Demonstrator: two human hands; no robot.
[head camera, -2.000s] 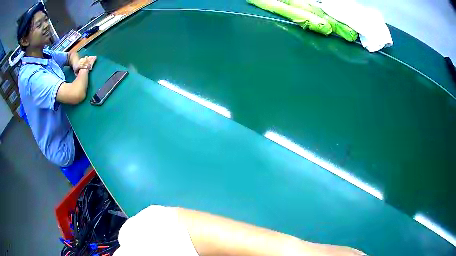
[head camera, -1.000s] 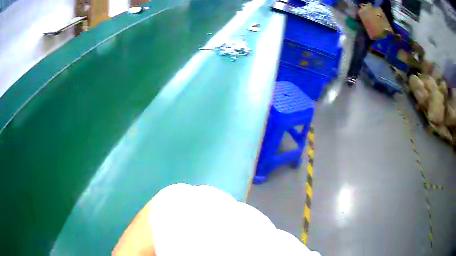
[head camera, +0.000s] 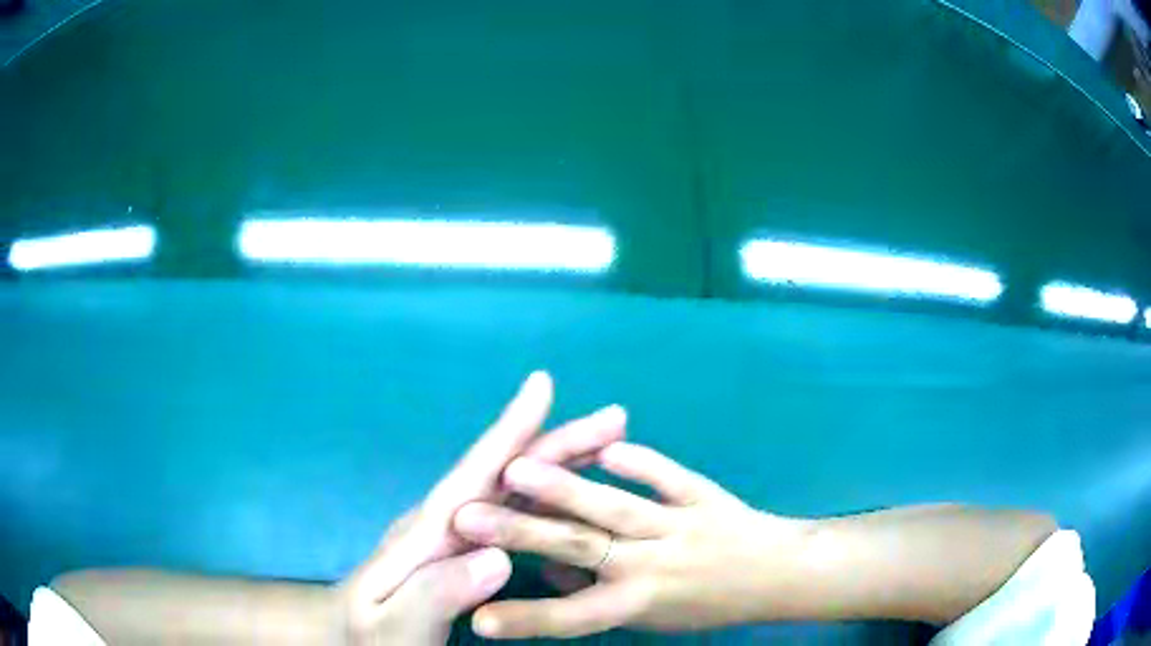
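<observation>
My left hand (head camera: 436, 543) is at the lower middle of the view, bare, with its fingers pointing up and to the right. My right hand (head camera: 644, 543) comes in from the right, bare, with its fingers spread over and touching the fingers of my left hand. A thin ring (head camera: 607, 552) is on one finger of my right hand. Neither hand holds an object. Some fingers are partly hidden where the hands overlap. Both hands are above the green table mat (head camera: 808, 404).
The glossy dark green part of the table (head camera: 442, 126) lies beyond my hands and shows bright reflections of ceiling lights. White sleeves show at both lower corners. Small unclear items are at the top right edge. A bit of blue shows at the lower right.
The view has swung back from the aisle side to the table straight ahead. The stool, the floor and the metal parts have left the view. Both hands now show, touching each other.
</observation>
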